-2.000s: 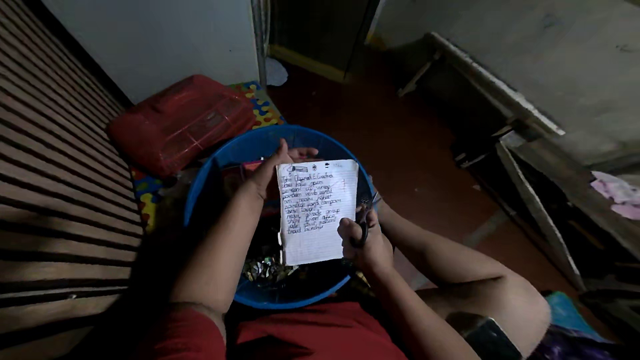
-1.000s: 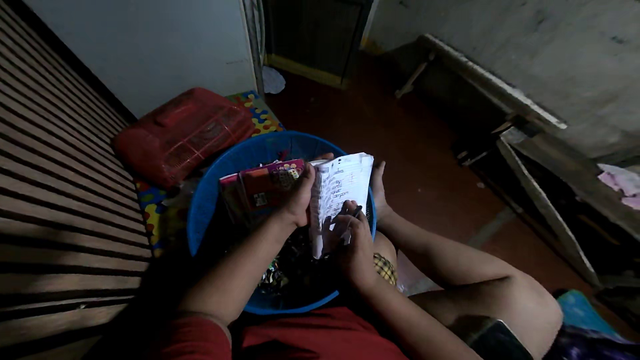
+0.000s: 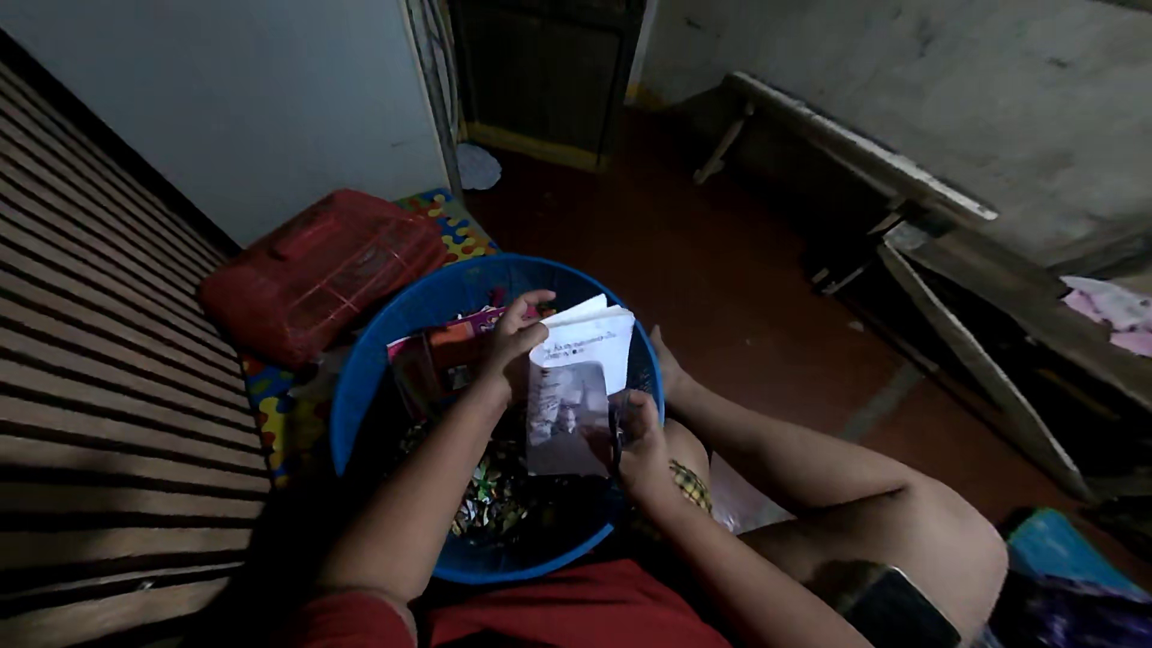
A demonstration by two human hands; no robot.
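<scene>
My left hand [image 3: 517,346] grips the left edge of a small notebook [image 3: 576,396], whose pages are folded back and bear writing and a dark picture. At its right edge is my right hand [image 3: 641,441], closed around dark-handled scissors [image 3: 619,423] beside the paper. Both hands are over a round blue plastic tub [image 3: 346,396]. Inside the tub, to the left, lie books or notebooks with pink and orange covers [image 3: 454,346]. Small cut scraps [image 3: 490,504] cover part of the tub's bottom.
A red plastic case [image 3: 328,270] lies left of the tub on a colourful mat [image 3: 459,229]. Wooden slats [image 3: 117,360] run along the left. A wooden bench [image 3: 855,144] stands by the wall at right. A dark phone-like object [image 3: 900,612] rests on my leg.
The notebook showed an open handwritten page two seconds ago; its pages are now folded over and a dark picture faces me. The pink and orange covers in the tub have come into view.
</scene>
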